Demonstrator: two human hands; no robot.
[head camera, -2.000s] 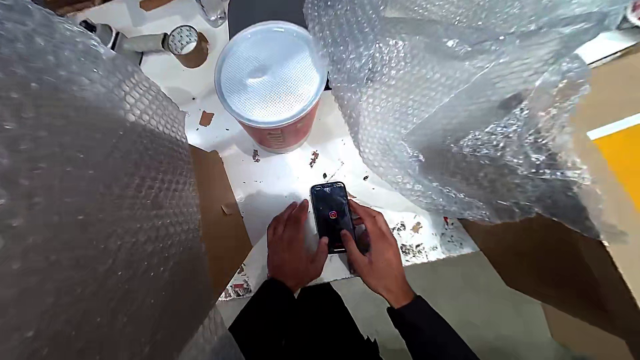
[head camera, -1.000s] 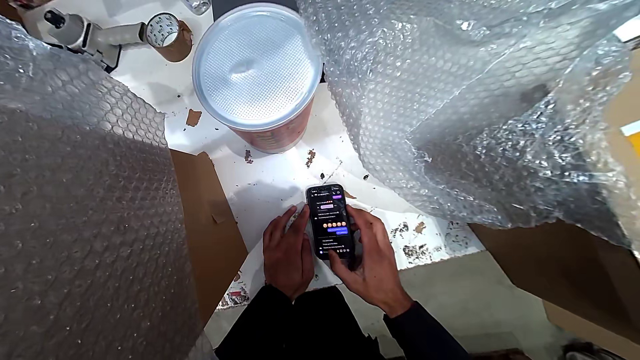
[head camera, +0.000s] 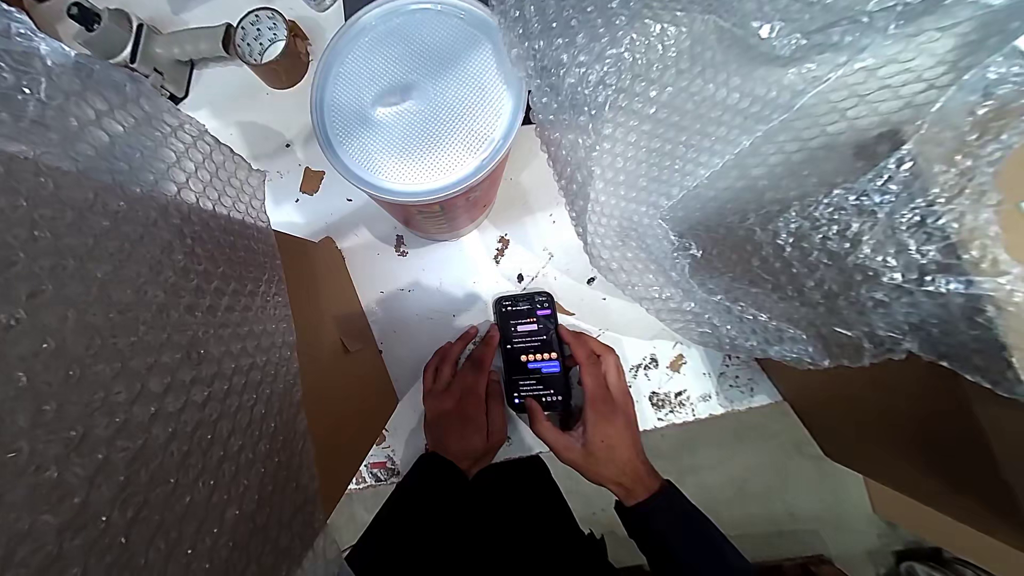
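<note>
A black smartphone (head camera: 530, 352) with a lit chat screen lies on the white tabletop (head camera: 416, 312), close to the near edge. My right hand (head camera: 596, 408) grips the phone's right side, its thumb at the bottom of the screen. Flat on the table at the phone's left side rests my left hand (head camera: 466, 396), its fingertips beside the phone case. Beyond the phone stands a large reddish tub (head camera: 448, 212) with a translucent textured plastic lid (head camera: 424, 96).
Bubble wrap (head camera: 120, 336) hangs over cardboard (head camera: 332, 360) on the left; more bubble wrap (head camera: 720, 160) drapes over a cardboard box (head camera: 904, 432) on the right. A tape roll (head camera: 272, 48) and a grey-handled tape dispenser (head camera: 152, 44) lie at the upper left.
The phone's screen has gone from a dark display with a small red icon to a chat view. Both hands have stayed around the phone.
</note>
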